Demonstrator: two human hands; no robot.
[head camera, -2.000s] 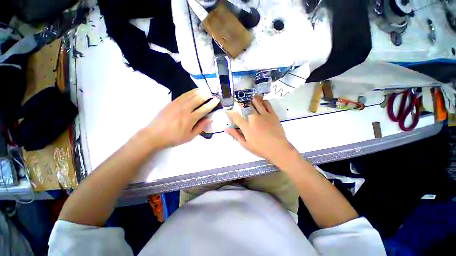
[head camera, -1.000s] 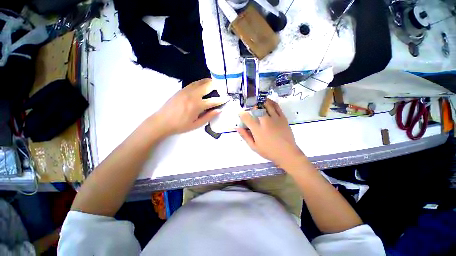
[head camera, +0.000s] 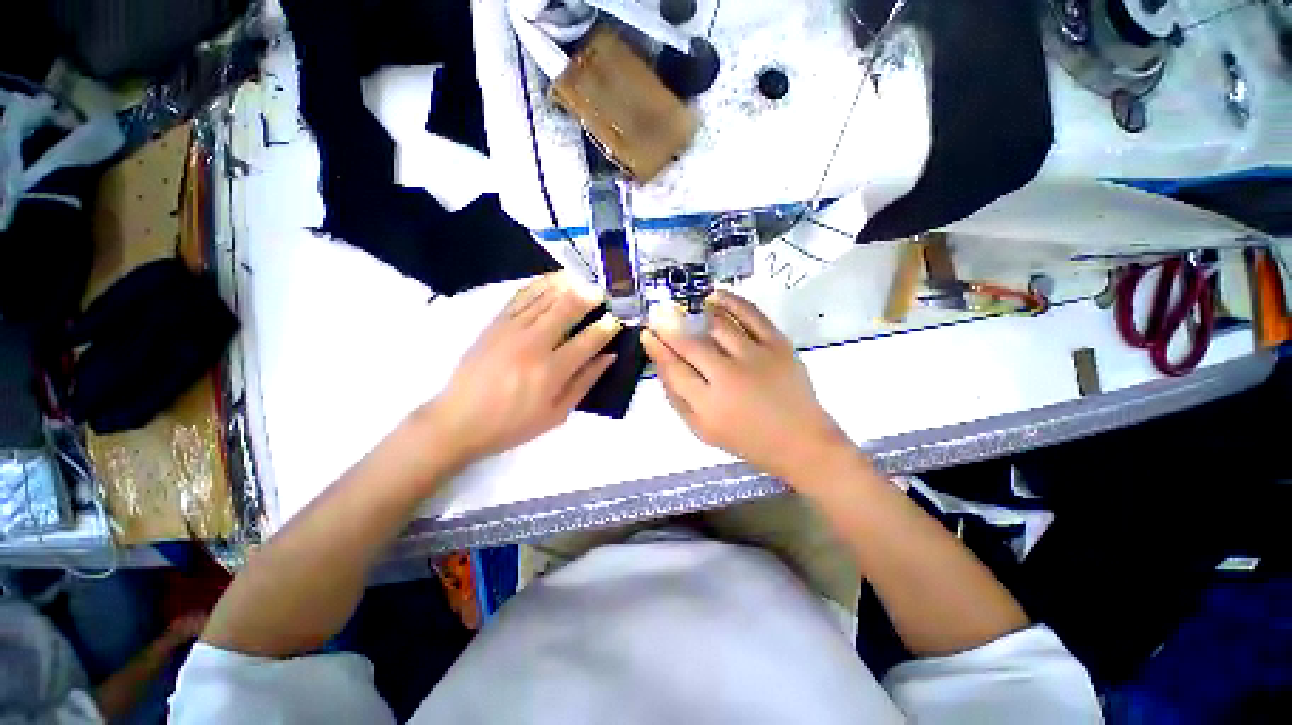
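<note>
A small black fabric piece (head camera: 618, 380) lies flat in front of the needle area (head camera: 619, 269). My left hand (head camera: 520, 366) holds its left side with the fingertips beside the presser foot. My right hand (head camera: 730, 371) has its fingertips at the piece's right upper edge, close to the foot; whether they pinch it or only press it is hard to tell. A chain of black pieces (head camera: 432, 234) lies on the table left of and behind the needle. The foot itself is mostly hidden by my fingers and the machine head (head camera: 794, 156).
Dark red scissors (head camera: 1166, 312) and an orange-handled tool (head camera: 1265, 300) lie at the right. Small hand tools (head camera: 978, 293) lie right of the needle. A dark pile (head camera: 153, 344) rests on cardboard (head camera: 159, 489) at left. A person's arm (head camera: 142, 671) shows at lower left.
The small black piece between my hands now shows more fully in front of the needle. My fingertips have closed in on it. The camera view has shifted slightly.
</note>
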